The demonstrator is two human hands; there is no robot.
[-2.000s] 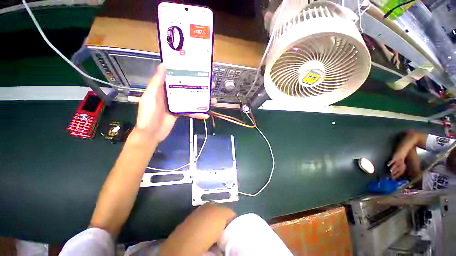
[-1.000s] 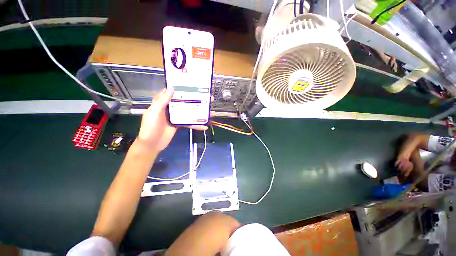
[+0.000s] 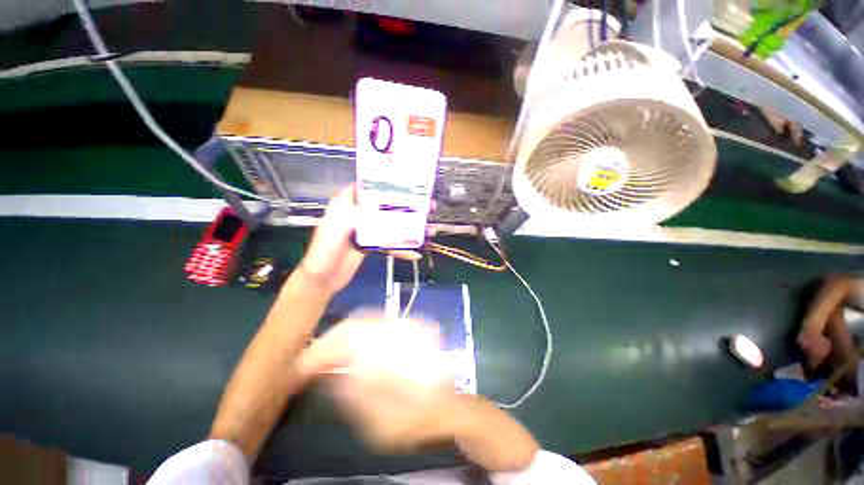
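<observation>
My left hand holds a smartphone upright by its lower part, with the lit screen facing me. The screen shows a dark ring-shaped picture and an orange block. My right hand is blurred, below the phone and over the dark-blue plates, close to my left forearm. It does not touch the phone, and its fingers cannot be made out. A red keypad phone lies on the green bench at the left, with a small black-and-gold part beside it.
A wide tester with tan top stands behind the phone. A white fan is right of it. A white cable loops over the bench. At far right are a white round item, a blue item and another person's arm.
My right hand has come up into view over the plates; before, only that forearm showed. My left hand still holds the phone. The whole view has shifted, so things sit further right.
</observation>
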